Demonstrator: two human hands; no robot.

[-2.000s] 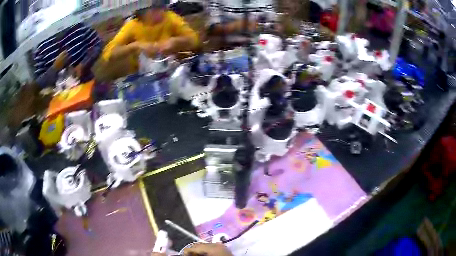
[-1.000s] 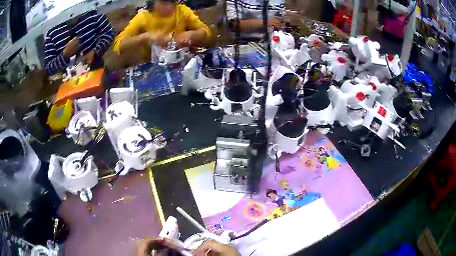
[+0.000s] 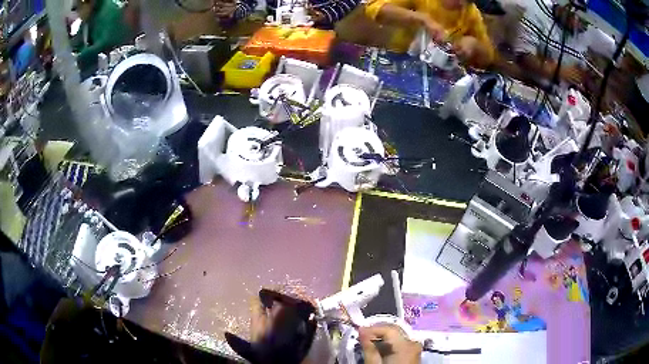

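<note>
At the bottom edge, my left hand [image 3: 262, 328] holds a glossy black cover [image 3: 290, 328] with pointed lips. My right hand [image 3: 388, 345] is just right of it, fingers closed over a white housing [image 3: 354, 341] with a flat white arm [image 3: 356, 293] and a second upright plate. Thin lead wires [image 3: 346, 313] run between the cover and the housing. A dark cable [image 3: 452, 350] sticks out to the right. The lower parts of both hands and the housing are cut off by the frame edge.
Wired white housings [image 3: 254, 156] stand beyond the brownish mat [image 3: 242, 249], one [image 3: 122, 263] at its left. A grey metal box [image 3: 478, 231] and black driver [image 3: 502, 263] are right. Units with black cups [image 3: 514, 138] crowd the right. A bagged white ring [image 3: 142, 92] stands far left. People sit opposite.
The view has turned left, so the bench things sit further right. The black cover now shows clearly in my left hand, left of the housing. My right hand remains at the housing.
</note>
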